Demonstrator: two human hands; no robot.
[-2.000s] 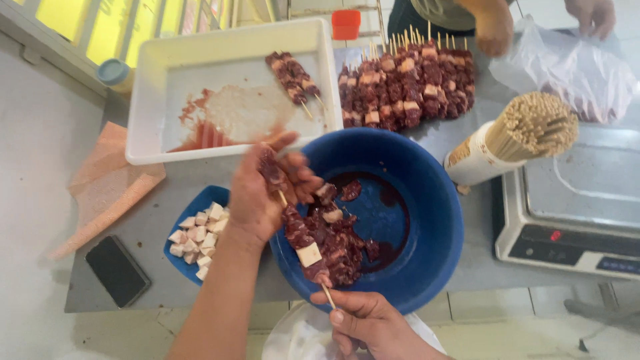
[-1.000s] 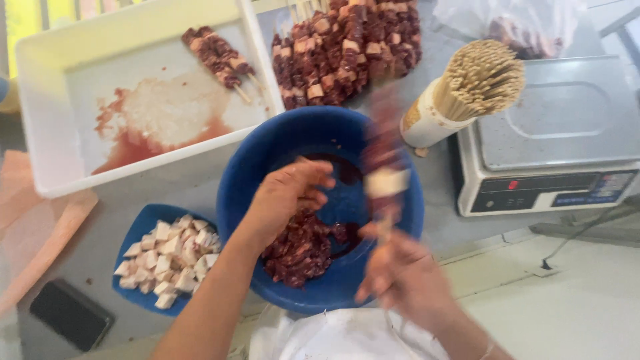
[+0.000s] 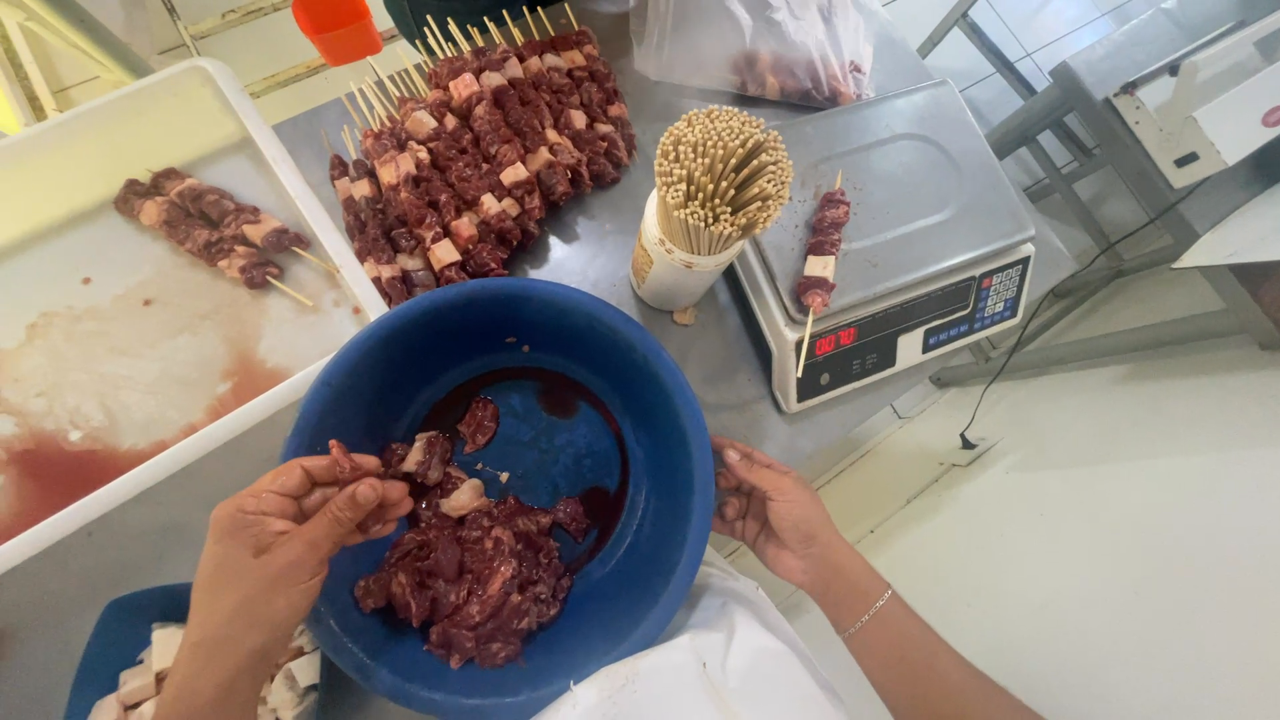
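Note:
Over the left side of a blue plastic basin (image 3: 660,560), my left hand (image 3: 300,520) pinches a small piece of raw meat (image 3: 347,462). My right hand (image 3: 765,505) is at the basin's right rim, fingers curled; whether it grips the rim is unclear. Pieces of raw meat (image 3: 480,580) lie in the basin with red liquid around them. One meat skewer (image 3: 822,250) with a pale cube lies across the front edge of a digital scale (image 3: 900,190), whose red display is lit. A white cup (image 3: 670,265) of wooden skewers (image 3: 720,170) stands between basin and scale.
Finished meat skewers (image 3: 490,150) are piled behind the basin. A white tray (image 3: 240,110) at the left holds two more. White cubes (image 3: 150,670) fill a blue dish (image 3: 120,620) at bottom left. A plastic bag with meat (image 3: 760,50) lies behind the scale; a cable (image 3: 1040,310) hangs at right.
The skewer that my right hand held is now on the scale, and that hand is at the basin's rim. My left hand now has a piece of meat between its fingers.

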